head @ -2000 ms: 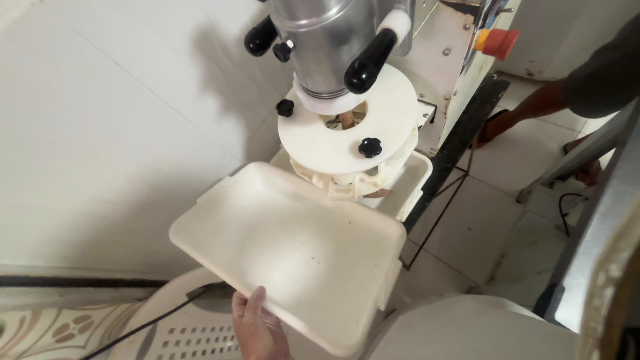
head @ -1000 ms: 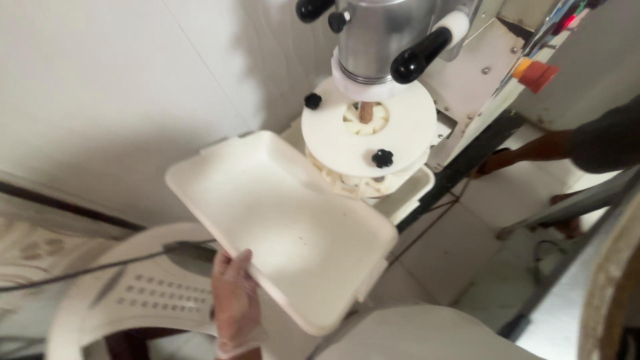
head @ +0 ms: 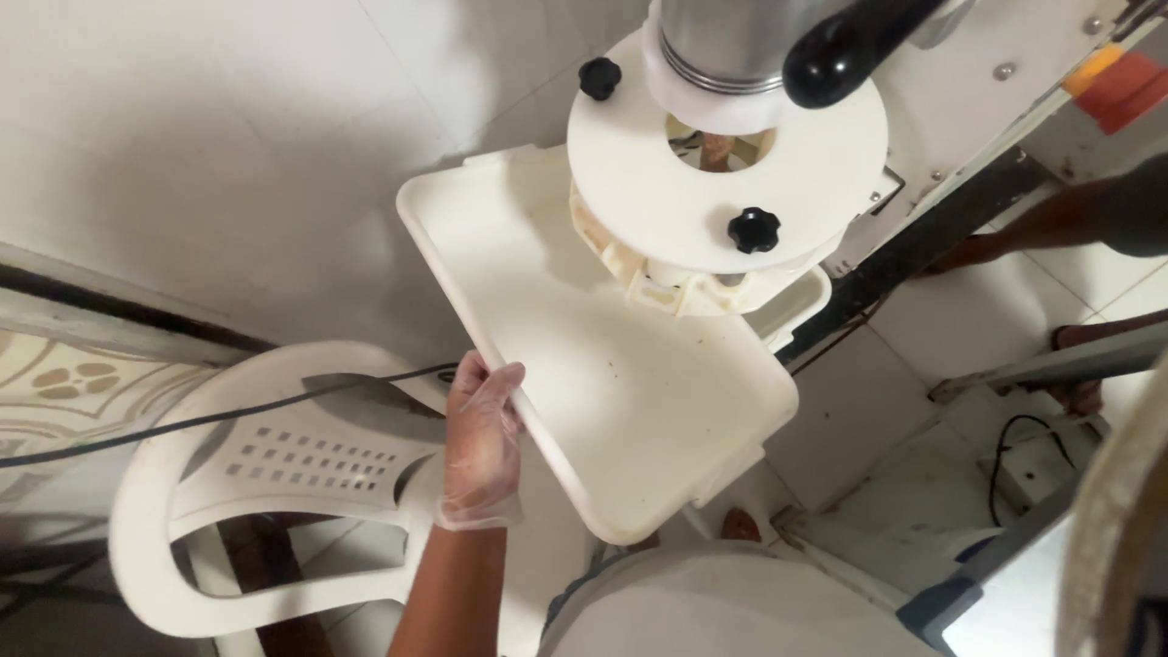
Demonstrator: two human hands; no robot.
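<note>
My left hand (head: 484, 438), in a clear plastic glove, grips the near left rim of a cream plastic tray (head: 630, 401), thumb over the edge. A few dark specks lie on the otherwise bare tray floor. The tray's far part reaches beneath a machine's white round plate (head: 630, 182) with black star knobs (head: 754, 230). Above the plate is a metal cylinder (head: 730, 46) with a black handle (head: 849, 55). Something reddish-brown (head: 716, 151) shows in the plate's central hole. Behind the held tray, part of another light container (head: 798, 306) is visible. My right hand is not seen.
A white plastic chair (head: 146, 511) stands at the left, with a black cable (head: 228, 411) across it. A red and orange knob (head: 1122, 87) is on the machine at the upper right. Another person's limbs (head: 1031, 224) show at the right. The tiled wall rises behind the tray.
The tray in my left hand has moved under the round plate; earlier it was in front of it. The view has moved closer to the machine.
</note>
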